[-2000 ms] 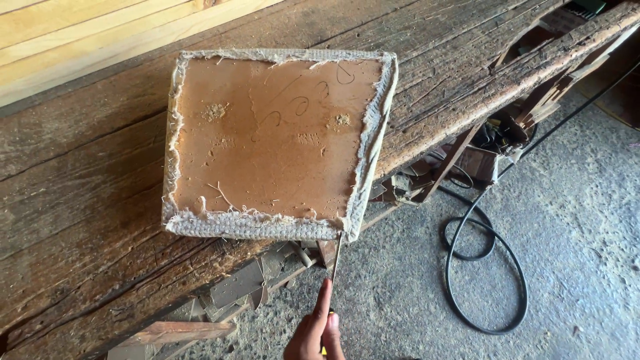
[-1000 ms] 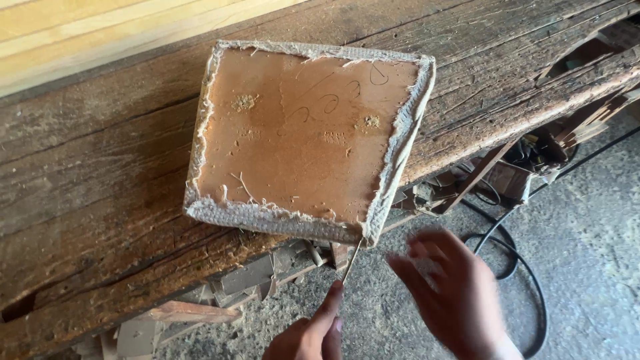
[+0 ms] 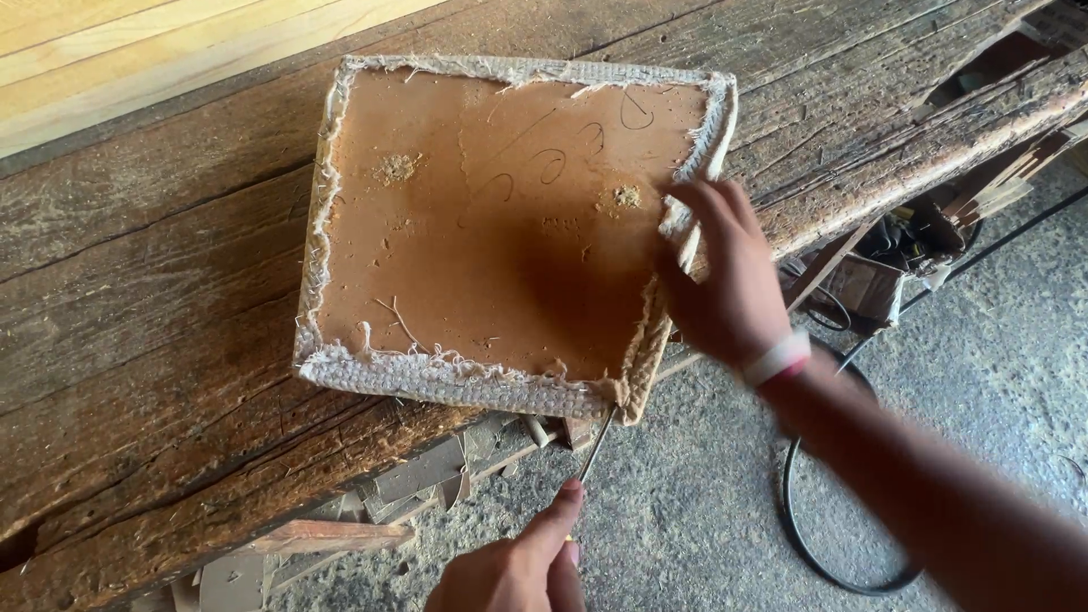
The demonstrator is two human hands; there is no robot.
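A flat brown panel (image 3: 493, 229) with whitish woven fabric (image 3: 459, 382) folded over its edges and stapled lies on a weathered wooden bench. My left hand (image 3: 531, 552) is closed around a thin metal-shafted tool (image 3: 597, 449), perhaps a screwdriver; its tip meets the fabric at the panel's near right corner, so the tip is hidden. Over the panel's right edge is my right hand (image 3: 722, 263), blurred, its fingers at the frayed fabric strip there. Whether those fingers grip the fabric is unclear. A white and red band circles the right wrist.
The worn plank bench (image 3: 170, 297) runs diagonally, with pale boards (image 3: 127, 64) at its upper left. Below its near edge are wood offcuts (image 3: 331, 537) and a cardboard box (image 3: 863, 289). A black hose or cable (image 3: 790, 501) curls on the rough concrete floor (image 3: 697, 510).
My right hand, absent two seconds ago, came in from the lower right and has moved up to the panel's right edge. My left hand still holds the tool at the corner.
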